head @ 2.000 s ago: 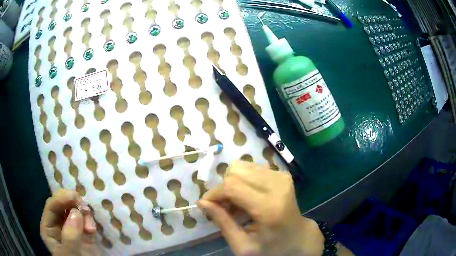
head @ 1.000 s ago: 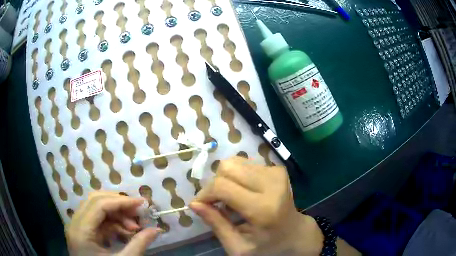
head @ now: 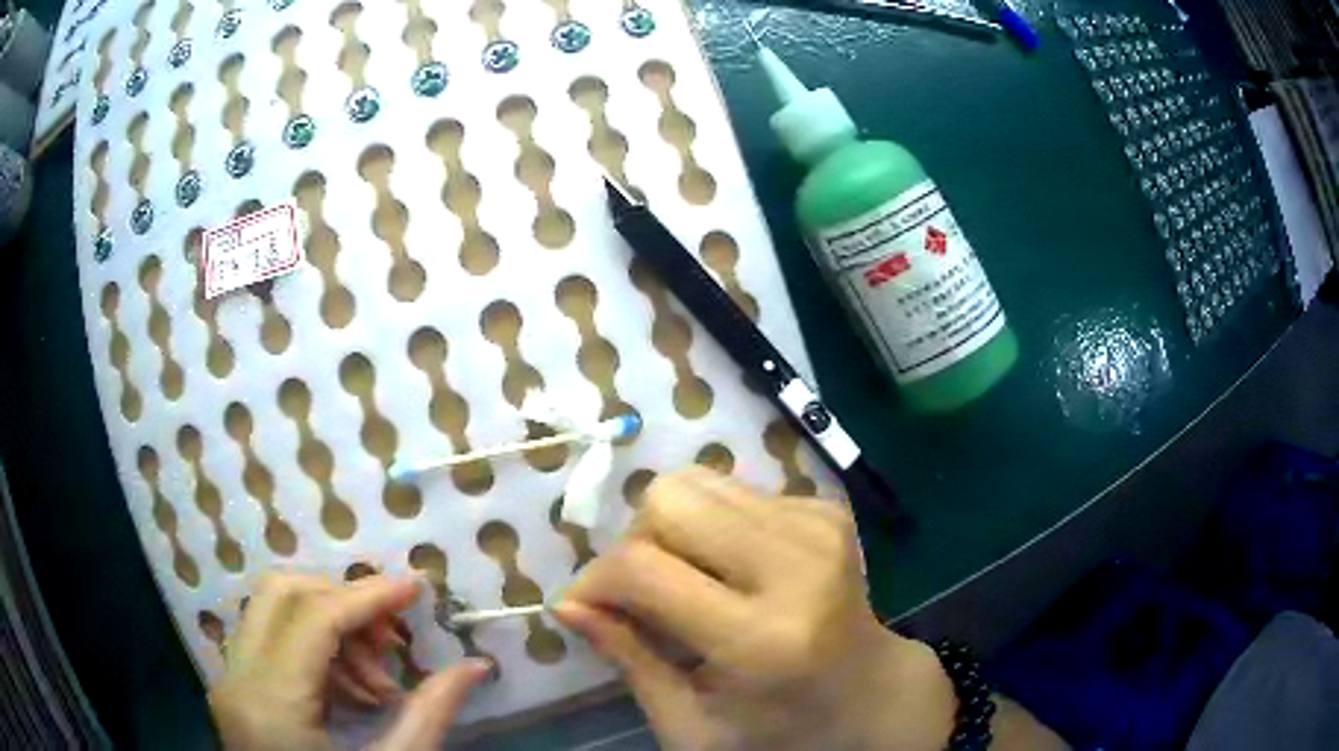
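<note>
My right hand (head: pixel 734 587) pinches a thin pale swab stick (head: pixel 507 612) that points left. A small round silvery part (head: pixel 452 610) shows blurred at the stick's left tip, above the holding board (head: pixel 338 555). My left hand (head: pixel 331 660) is beside that tip, thumb and index finger apart around it. I see nothing clearly held there; its inner fingers are partly hidden. A second swab (head: pixel 507 452) with blue tips lies on the board, its right end by a crumpled white tissue (head: pixel 589 484).
A black pointed tool (head: pixel 705 301) lies across the board's right edge. A green squeeze bottle (head: pixel 908 279) lies on the dark green table (head: pixel 999 506). A blister tray (head: pixel 1175 176) is far right. A red-printed label (head: pixel 250 251) and rows of green round parts (head: pixel 363 104) are on the board.
My left hand has moved right from the board's lower left, its fingers spreading around the swab tip. My right hand and its swab have shifted slightly left.
</note>
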